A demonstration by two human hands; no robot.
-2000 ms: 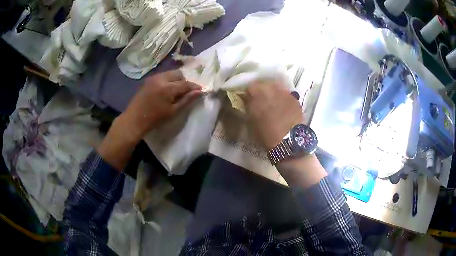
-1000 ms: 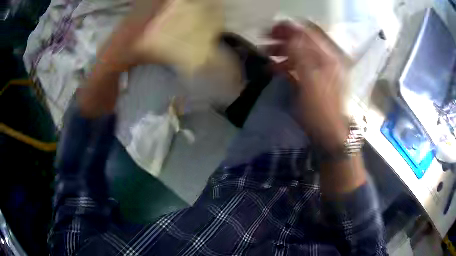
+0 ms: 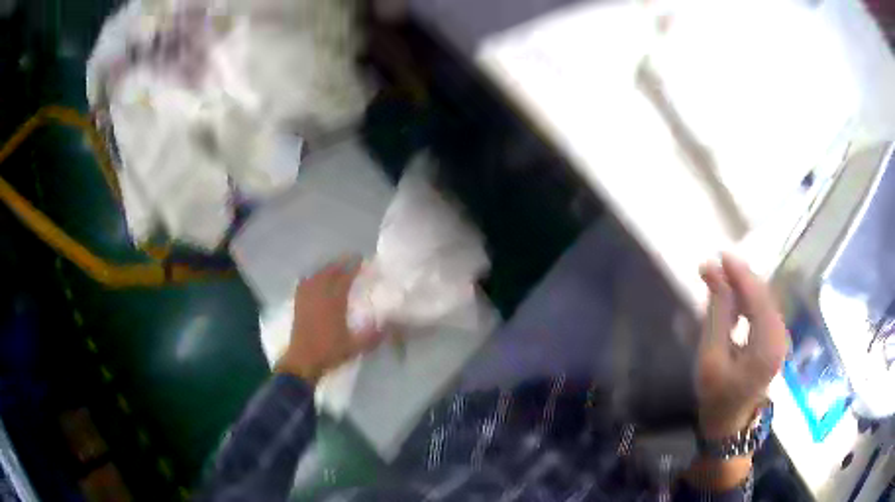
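My left hand [image 3: 329, 319] is low at the centre left, closed on a bunched white fabric piece [image 3: 432, 250] over a grey-white surface below table level. The image is blurred there, and the fingertips are partly hidden by the cloth. My right hand [image 3: 741, 333], with a metal watch on its wrist, is at the front edge of the white machine table [image 3: 579, 127]. Its thumb and fingers are bent with a gap between them, and no cloth shows in them. A long pale fabric piece [image 3: 746, 98] lies on the table beyond it.
A heap of white and purplish fabric [image 3: 177, 118] is at the upper left. A yellow bar [image 3: 98, 265] bends around its lower side above a green floor [image 3: 196, 343]. A blue plate [image 3: 819, 407] and a shiny machine plate [image 3: 868, 284] are at the right edge.
The view has turned down and left from the table. My left hand has moved down to the lower surface with white cloth. My right hand has moved to the table's front edge, away from my left hand.
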